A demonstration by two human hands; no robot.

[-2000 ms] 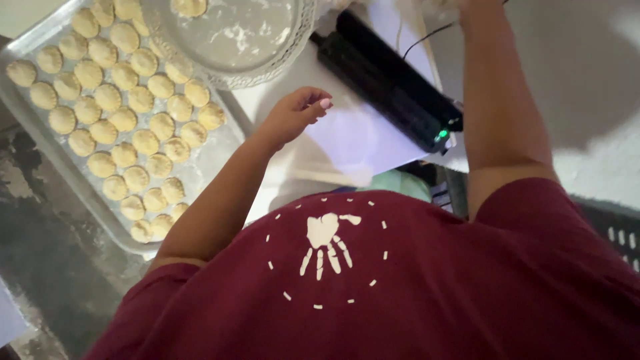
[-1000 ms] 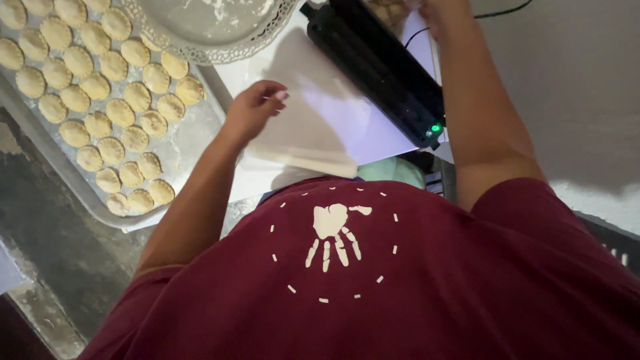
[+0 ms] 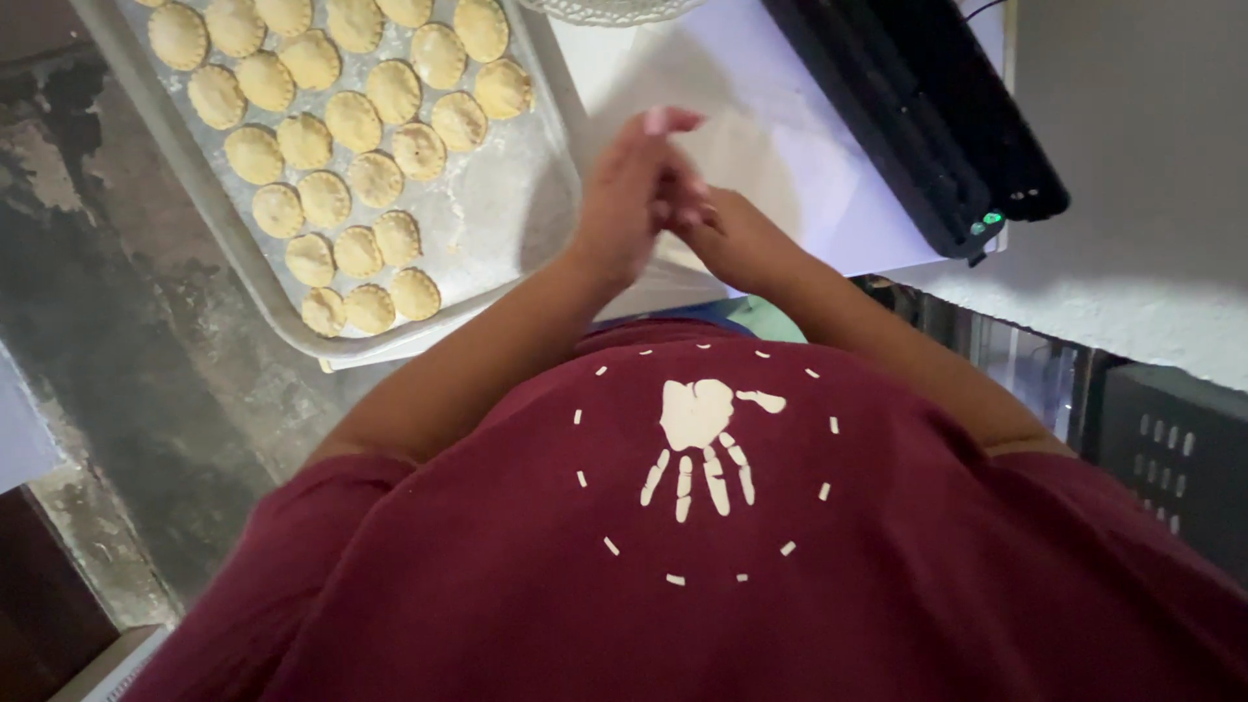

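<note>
My left hand [image 3: 634, 195] and my right hand [image 3: 731, 234] meet over the near part of the white table, their fingers touching or overlapping. The motion blurs them, and nothing shows between them. Left of them, a metal tray [image 3: 497, 210] holds rows of round, crimped pieces of filled dough [image 3: 375, 179], with bare floured metal at its near right side. To the right lies a long black appliance [image 3: 907, 107] with green lights at its near end. The rim of a lacy-edged plate [image 3: 624, 12] shows at the top, beyond my hands.
The white table [image 3: 838, 195] ends just in front of my body. A pale wall [image 3: 1131, 146] rises at the right, with a black slotted plastic container [image 3: 1170, 458] below it. A thin dark cable runs from the top right. Worn flooring [image 3: 185, 322] lies at the left.
My right hand has come back from beyond the black appliance and now meets my left hand. The view has shifted, so less of the lacy plate shows.
</note>
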